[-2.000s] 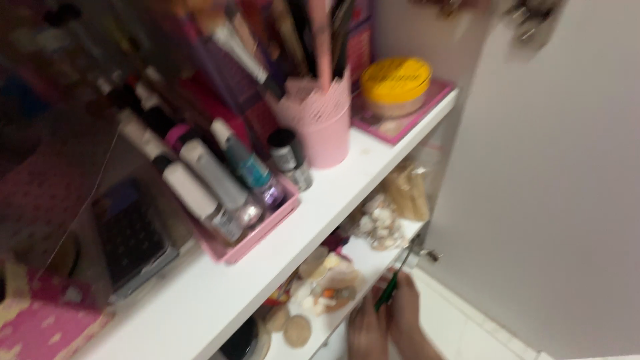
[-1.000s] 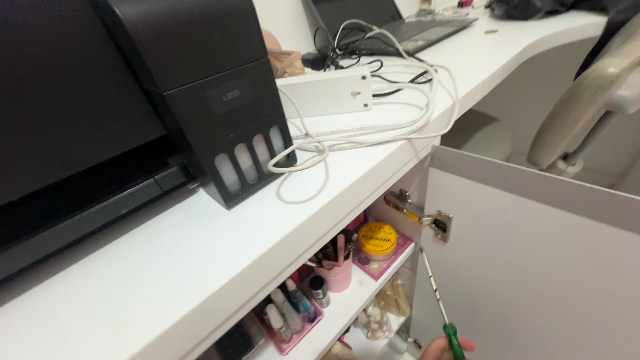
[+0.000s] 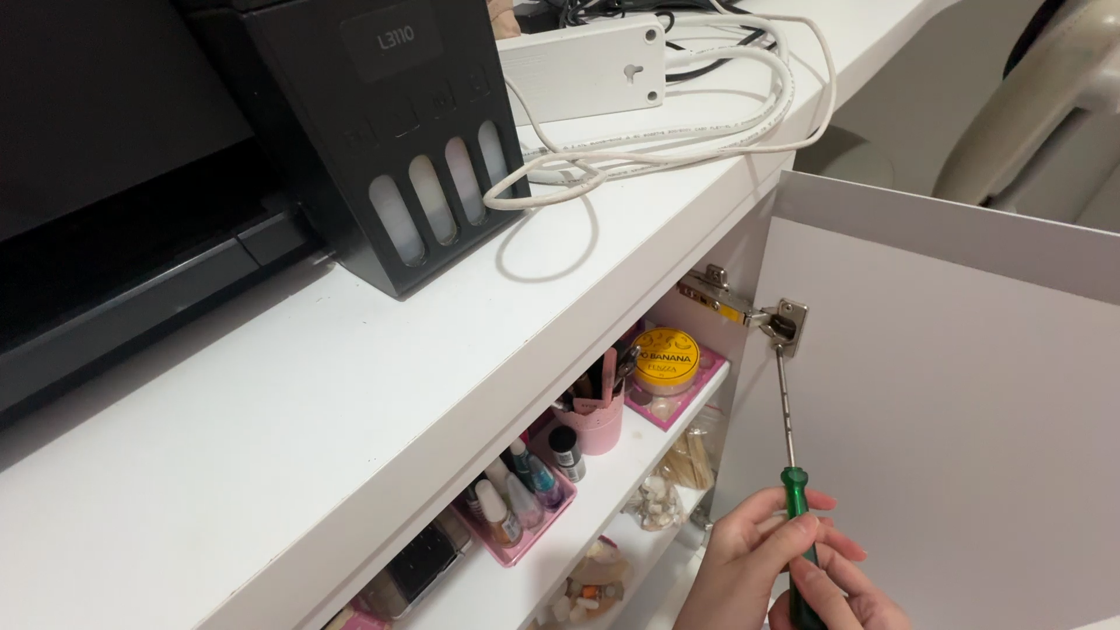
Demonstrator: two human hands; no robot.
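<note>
A green-handled screwdriver (image 3: pixel 795 499) points upward, its tip at the lower edge of the upper metal cabinet hinge (image 3: pixel 783 326). The hinge joins the cabinet's side wall to the opened white door (image 3: pixel 919 367). My left hand (image 3: pixel 752 556) is closed around the upper part of the handle, thumb along it. Lower down and to the right, my right hand (image 3: pixel 844 586) grips the same handle near its butt. Whether the tip sits in a screw cannot be told.
Shelves hold a yellow-lidded powder jar (image 3: pixel 667 357), a pink cup of brushes (image 3: pixel 599 420) and a pink tray (image 3: pixel 512 556) of nail polish. Above, a black printer (image 3: pixel 350 105), white power strip (image 3: pixel 586 70) and looped white cable (image 3: pixel 700 157) lie on the desktop (image 3: pixel 350 394). A chair stands behind the door.
The view has swung up from the shelves. The screwdriver and hands, low by the lower shelf two seconds ago, are now at the upper hinge, with the tip raised to it.
</note>
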